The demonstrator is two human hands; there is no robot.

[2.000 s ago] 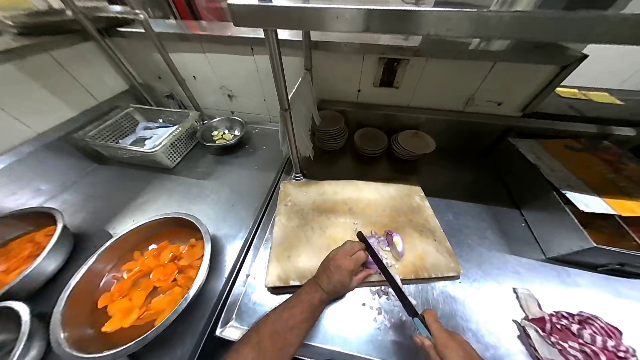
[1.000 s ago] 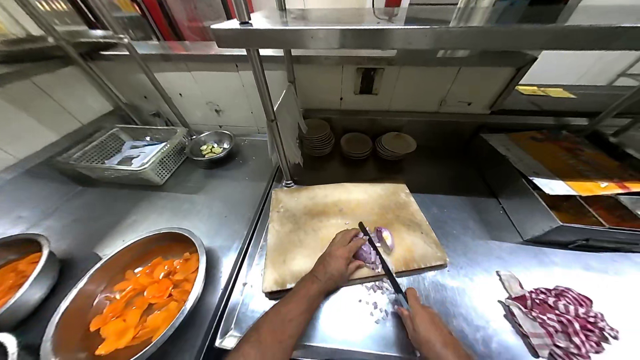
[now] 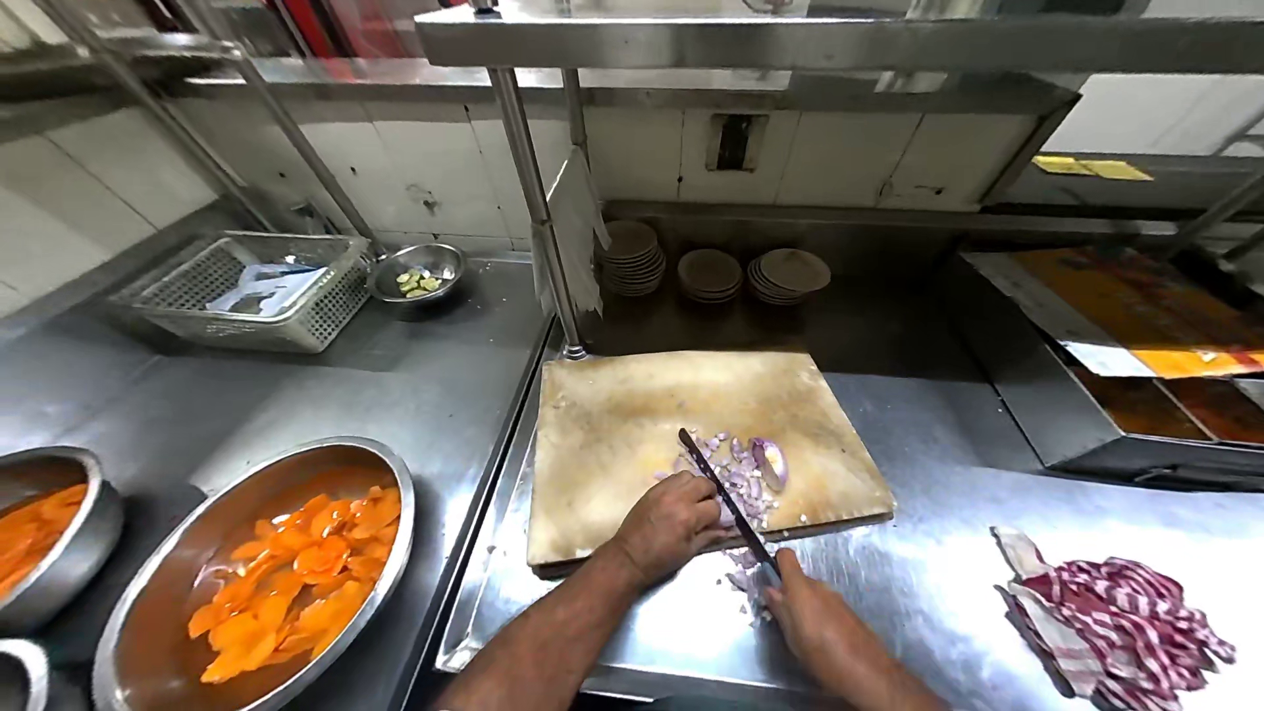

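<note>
A worn cutting board (image 3: 632,425) lies on the steel counter. My right hand (image 3: 815,612) is closed on the handle of a kitchen knife (image 3: 726,499), whose dark blade slants up and left over the board's front part. Beside the blade, my left hand (image 3: 674,515) rests at the board's front edge with its fingers bent; whether it holds a piece of onion under them is hidden. Chopped red onion (image 3: 752,499) lies around the blade, and a larger cut piece of red onion (image 3: 770,464) sits to its right. More bits are scattered on the counter before the board.
Left of the board are a steel bowl of sliced carrots (image 3: 400,553), a plastic basket (image 3: 331,296) and a small bowl with cut green pieces (image 3: 444,286). Stacked plates (image 3: 709,272) stand behind. A checked cloth (image 3: 1116,622) and a steel container (image 3: 1047,415) are at the right. A shelf (image 3: 839,44) spans above.
The knife and both hands stay over the onion at the board's front, with only small shifts in position. The larger onion piece remains right of the blade.
</note>
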